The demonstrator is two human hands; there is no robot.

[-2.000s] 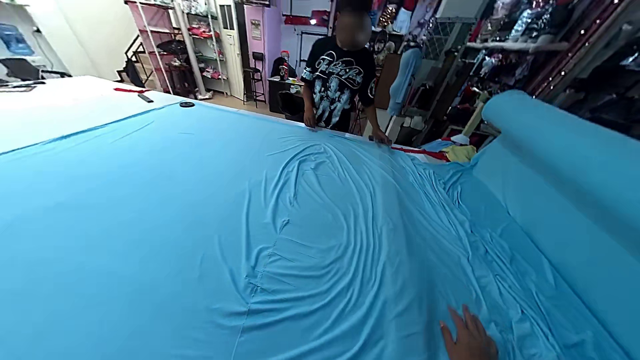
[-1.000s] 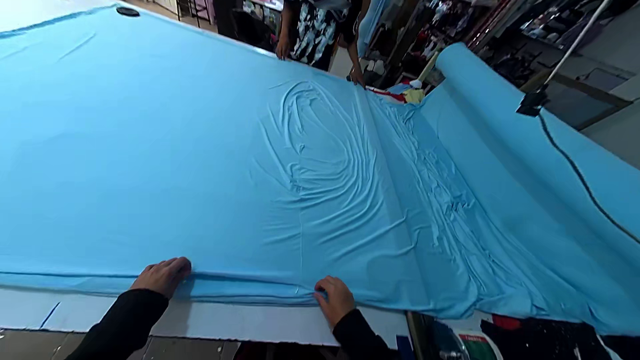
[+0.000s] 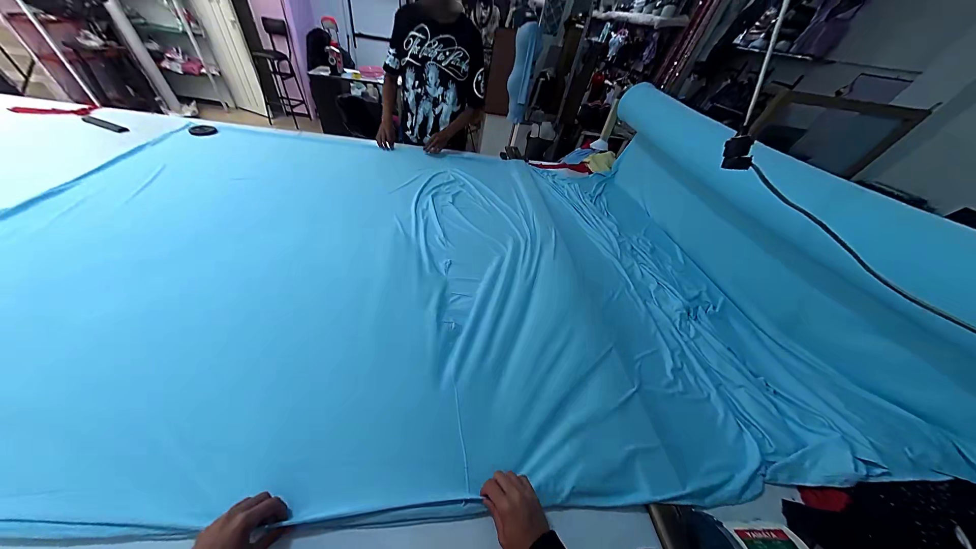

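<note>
Light blue fabric (image 3: 305, 305) covers most of a white table (image 3: 457, 534), smooth on the left and rumpled into curved folds at the centre and right. At the near edge, my left hand (image 3: 242, 521) has its fingers on the layered fabric edge, thumb below. Farther right along this edge, my right hand (image 3: 514, 506) pinches the cloth between thumb and fingers. Behind on the right lies a large roll of the same blue fabric (image 3: 762, 168), with bunched cloth running down beside it. Across the table a person (image 3: 435, 69) rests both hands at the far fabric edge.
A black round object (image 3: 203, 130) lies on the far left fabric corner, with a dark bar (image 3: 105, 123) and a red strip (image 3: 52, 110) beyond. A black cable (image 3: 846, 236) hangs across the right side. Dark cloth (image 3: 892, 515) sits at the lower right.
Two seconds ago only one of my hands showed, flat on the fabric; now both are at the near edge. The folds at the centre have shifted, pulling toward my right hand. The view has tilted up since one second ago.
</note>
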